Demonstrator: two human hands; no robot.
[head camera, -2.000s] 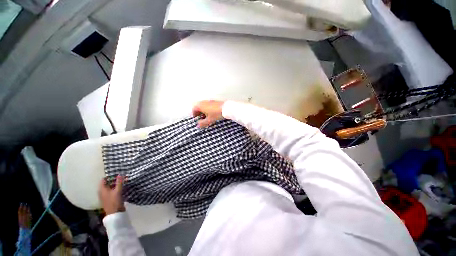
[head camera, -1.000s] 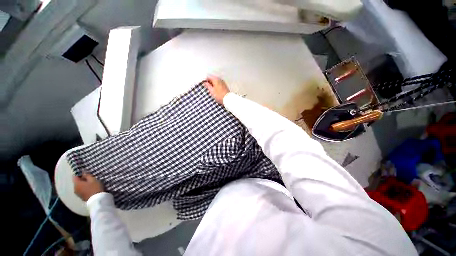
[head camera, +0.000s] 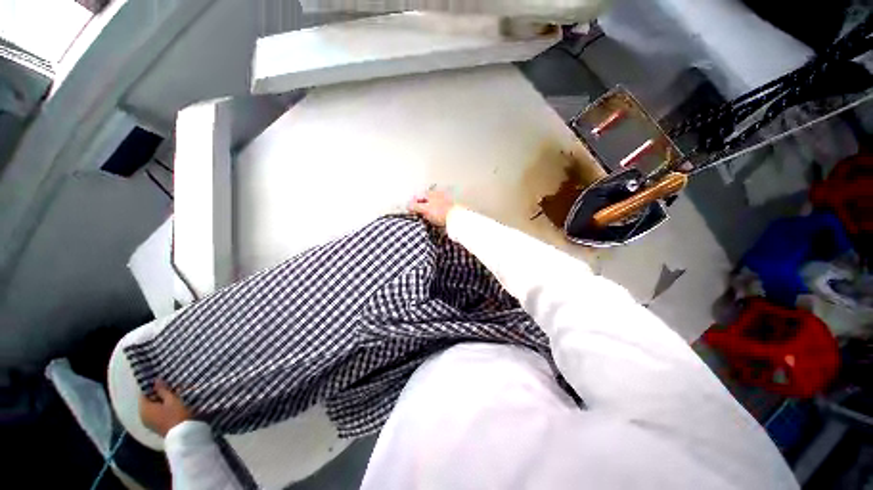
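The black-and-white checked garment (head camera: 278, 321) lies over the wide cream padded buck (head camera: 124, 388), its left part spread fairly smooth and its right part bunched in folds against my body. My left hand (head camera: 165, 409) holds the garment's lower left edge near the buck's rounded end. My right hand (head camera: 434, 206) is at the garment's upper right corner, fingers on the cloth's edge; I cannot tell how firmly it grips. The steam iron (head camera: 622, 211), dark plate with orange-brown handle, lies on the table's right side, untouched.
The off-white ironing table (head camera: 383, 134) has a brown stain beside the iron. The iron rest (head camera: 627, 134) and black hoses (head camera: 766, 100) are at the right. White beams stand left (head camera: 203, 201) and behind (head camera: 402, 53). Red (head camera: 780, 349) and blue (head camera: 794, 254) containers sit on the floor.
The cloth was drawn left and spread up over the buck between both hands. Since then its upper right corner and my right hand have come down. The view has shifted, with the iron appearing further left.
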